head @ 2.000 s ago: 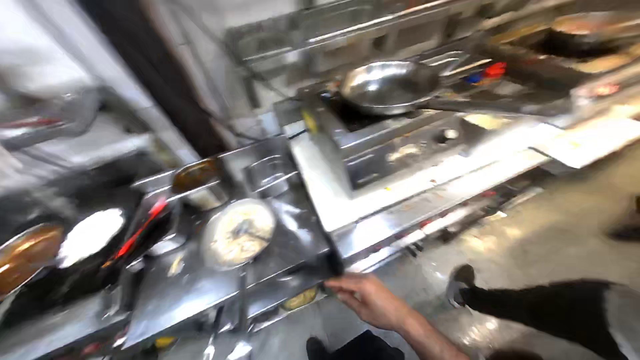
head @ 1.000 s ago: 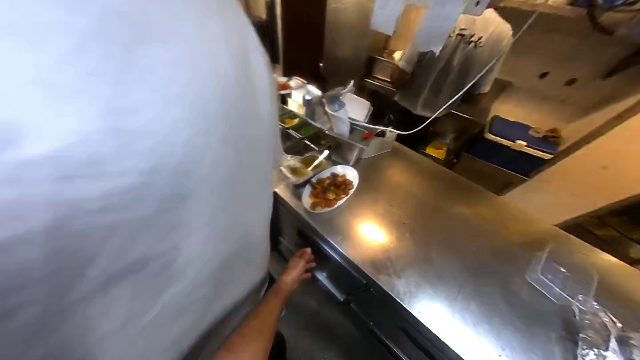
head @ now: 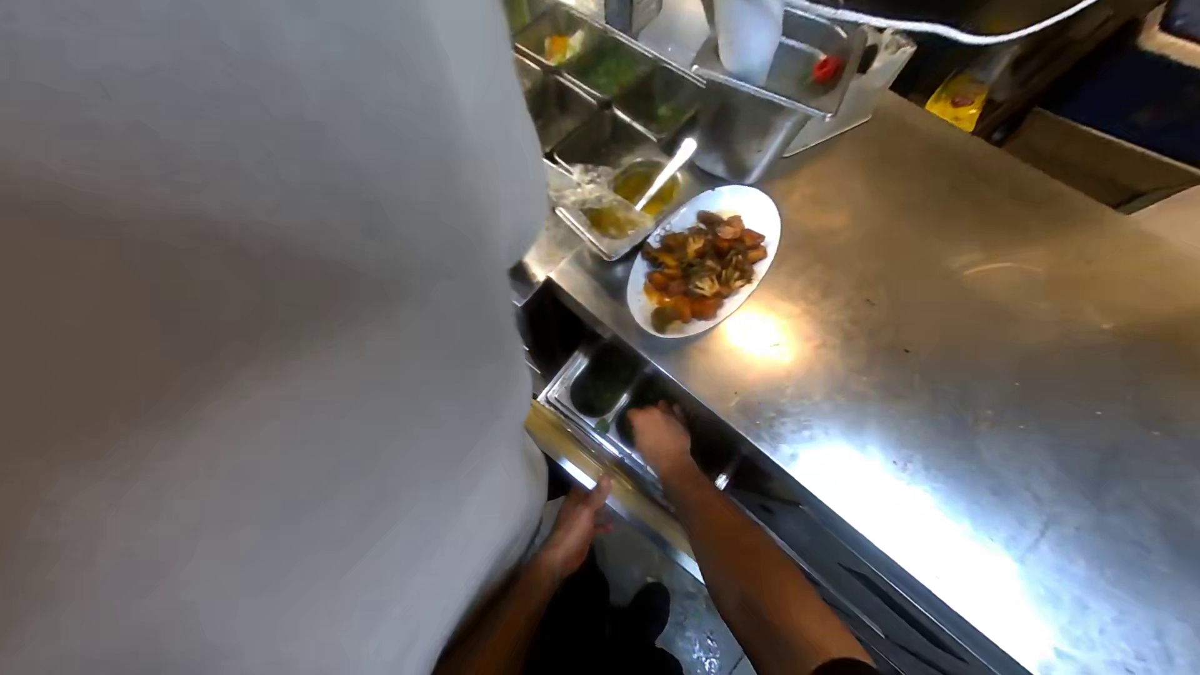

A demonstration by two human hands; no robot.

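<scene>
Below the counter edge a drawer [head: 572, 450] stands pulled out, with metal pans [head: 603, 379] in it. My right hand [head: 660, 433] reaches down into one of the pans; its fingertips are hidden, so whether it holds anything cannot be told. At the drawer's front edge is my left hand [head: 578, 528], its thumb against the rim and its other fingers partly hidden. On the steel counter above lies an oval white plate [head: 640, 298] of cooked food in brown-red sauce [head: 705, 267].
A person's white garment [head: 281, 328] fills the left side, close to my left arm. Beyond the plate are a small pan with plastic wrap [head: 605, 225], a spoon [head: 667, 172], topping pans [head: 609, 70] and a white container [head: 748, 37]. The steel counter [head: 937, 309] extends right.
The view has swung from a stove area to this counter. The drawer has been opened since a second ago. My right hand is now inside it, and my left hand is at its front.
</scene>
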